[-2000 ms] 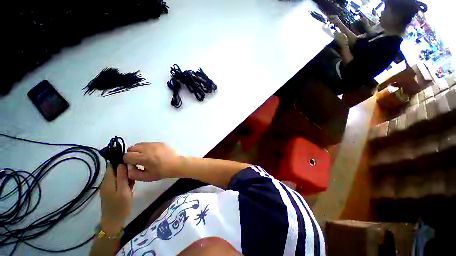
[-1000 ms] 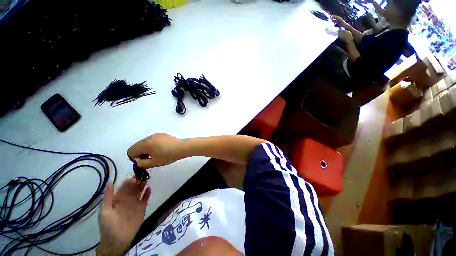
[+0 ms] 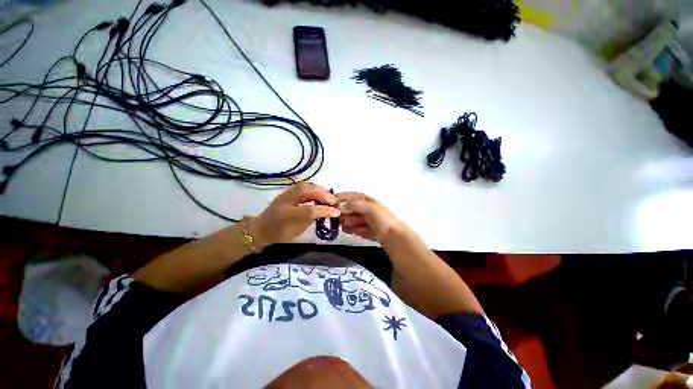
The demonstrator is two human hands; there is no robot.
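Note:
My left hand (image 3: 290,216) and my right hand (image 3: 366,216) meet near the table's front edge. Between them is a short folded black cable hank (image 3: 327,227), its loop hanging below my fingers. My left fingers grip it; my right fingertips touch its upper part. Whether a tie is on it is too small to tell. Loose cable (image 3: 228,125) lies in wide loops at the left, its plug ends fanned out. Twist ties (image 3: 391,85) lie in a small pile beyond my hands. A heap of finished bundles (image 3: 479,150) lies right of them.
A mobile phone (image 3: 311,53) lies beyond the loops. A large black heap (image 3: 456,15) is at the far table edge. The white table (image 3: 532,216) ends just in front of my body. A whitish bag (image 3: 61,296) is below at the left, and red stools (image 3: 532,267) are below at the right.
The view has turned left, showing the fanned plug ends. My left hand, open one second ago, has closed on the hank. The other person is out of view.

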